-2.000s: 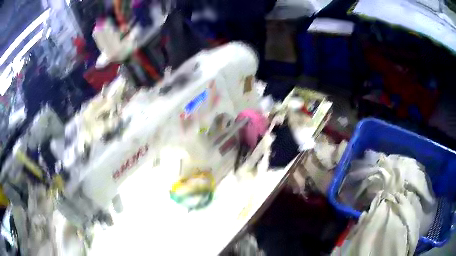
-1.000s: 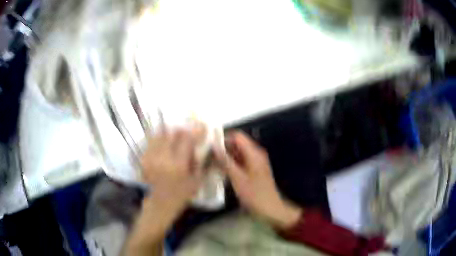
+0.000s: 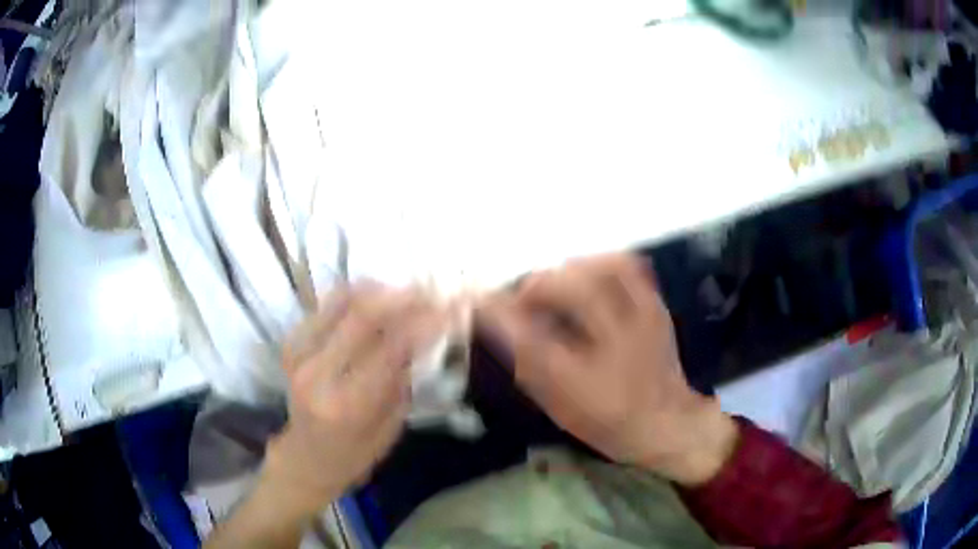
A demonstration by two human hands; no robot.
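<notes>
Pale fabric [image 3: 231, 231] lies in long folds on the left of the white table and runs down to its front edge. My left hand [image 3: 354, 370] is closed on an end of this fabric at the front edge. My right hand [image 3: 601, 359] is beside it on the right, fingers bent, fingertips close to the cloth end. The right hand is blurred, and whether it grips the cloth cannot be told. A short piece of pale cloth hangs below the edge between the hands. Strong glare hides the middle of the table.
The white table [image 3: 729, 139] has a ruler scale on its front edge at left. Green scissors handles [image 3: 751, 15] are at the top edge. A blue basket [image 3: 909, 257] stands at the right, with beige fabric [image 3: 895, 413] beside and below it.
The view has swung from the machine down to the table front, and both hands have come into view. Since one second ago, my right hand has moved up and right, and its fingers have spread.
</notes>
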